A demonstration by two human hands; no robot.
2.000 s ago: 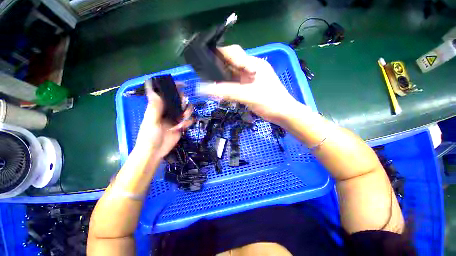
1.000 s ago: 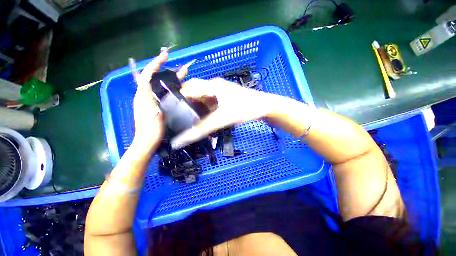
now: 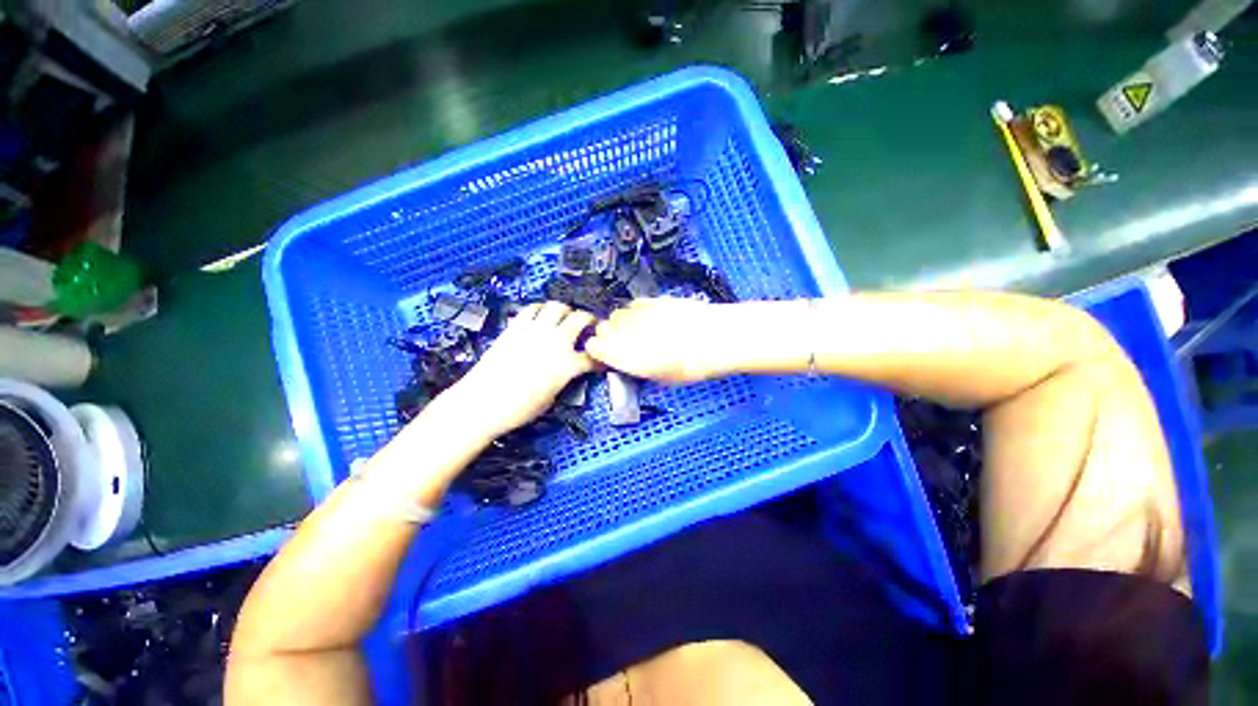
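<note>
A blue perforated basket [image 3: 814,248] stands on the green bench in front of me. Black power adapters [image 3: 511,476] with cords lie heaped on its floor. My left hand [image 3: 531,361] and my right hand [image 3: 649,341] meet over the middle of the heap, fingertips close together. Something small and dark shows between the fingertips, but I cannot tell whether either hand grips it. The fingers hide the adapters under them.
A white desk fan [image 3: 104,476] and a green object [image 3: 97,280] stand at left. A yellow stick [image 3: 1032,179], a small yellow item [image 3: 1055,149] and a warning-labelled box [image 3: 1162,83] lie at right. Solid blue bins [image 3: 1152,414] with black adapters are at both sides below the bench.
The black adapters held up earlier are no longer seen in my hands. Both hands have lowered into the basket and come together over the heap. The view has shifted slightly.
</note>
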